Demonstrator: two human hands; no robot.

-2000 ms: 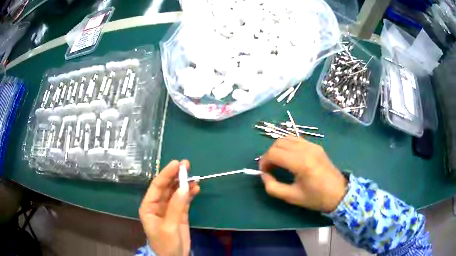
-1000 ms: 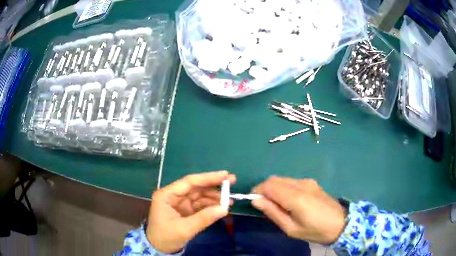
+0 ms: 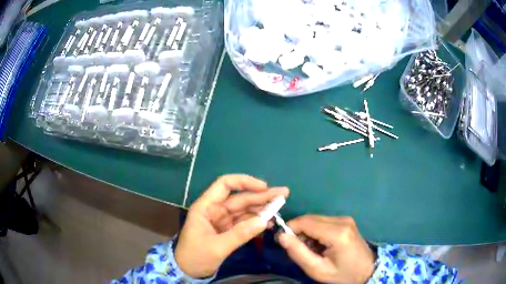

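My left hand (image 3: 224,224) pinches a white polishing head (image 3: 272,208) between thumb and fingertips, at the bench's front edge. My right hand (image 3: 327,244) holds a silvery mandrel (image 3: 283,223) whose end meets the head; the rest of the mandrel is hidden by my right fingers. Several loose mandrels (image 3: 355,126) lie in a small pile on the green mat. A large clear bag of white heads (image 3: 333,33) lies behind them. A blister tray (image 3: 119,83) at the left holds two rows of assembled polishing bits.
The mandrel tub (image 3: 431,89), heaped with pins, stands at the right, with a lidded clear box (image 3: 478,119) beside it. A black object (image 3: 490,176) lies at the far right. A ribbed blue tray (image 3: 19,72) is at the far left. The bench edge curves in front of me.
The view has shifted, so the bench items sit higher in the picture. My hands have come together near the bench edge. The head and mandrel are now tilted, with the mandrel's end at the head.
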